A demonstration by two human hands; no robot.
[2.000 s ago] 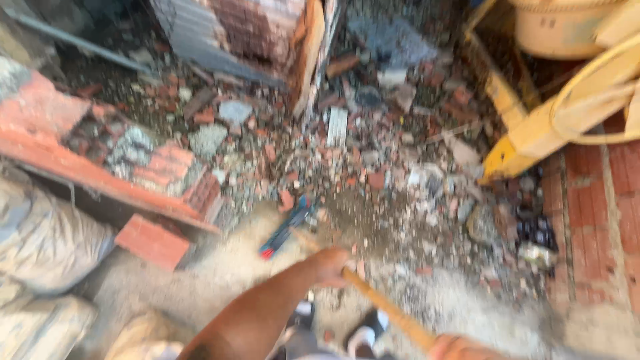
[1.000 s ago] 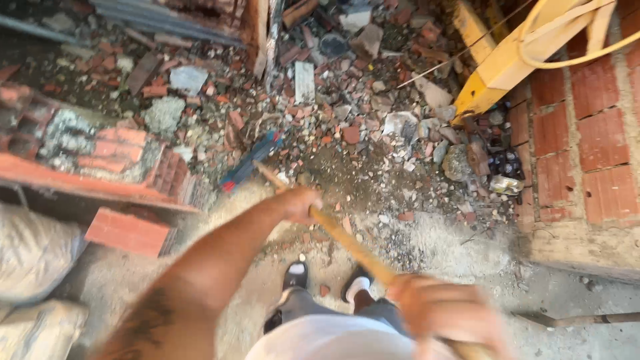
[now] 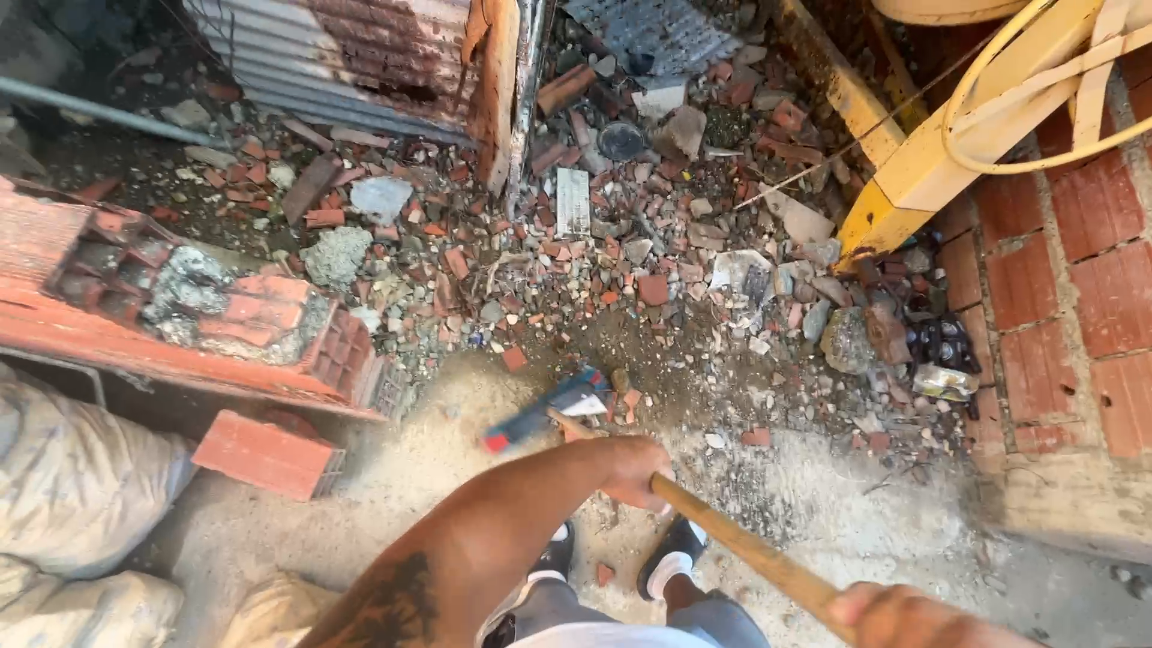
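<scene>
My left hand (image 3: 634, 474) is closed around the wooden handle (image 3: 751, 544) of a push broom, low on the stick. Near the handle's upper end, at the lower right, my right hand (image 3: 909, 615) grips it, partly cut off by the frame edge. The broom head (image 3: 544, 409), dark with red ends and slightly blurred, rests on the concrete floor at the edge of the rubble. Small brick pieces and a pale scrap lie against its right end. Brick and stone rubble (image 3: 576, 288) spreads beyond it.
A low hollow-brick wall (image 3: 180, 315) stands at left, with a loose brick (image 3: 265, 454) and filled sacks (image 3: 81, 477) below. Corrugated metal sheet (image 3: 360, 63) leans behind. At right are a yellow metal frame (image 3: 886, 202) and a brick wall (image 3: 1035, 297).
Both hands stay on the broom handle. Since a second ago, the broom head has moved nearer my feet, from the rubble's edge onto barer concrete.
</scene>
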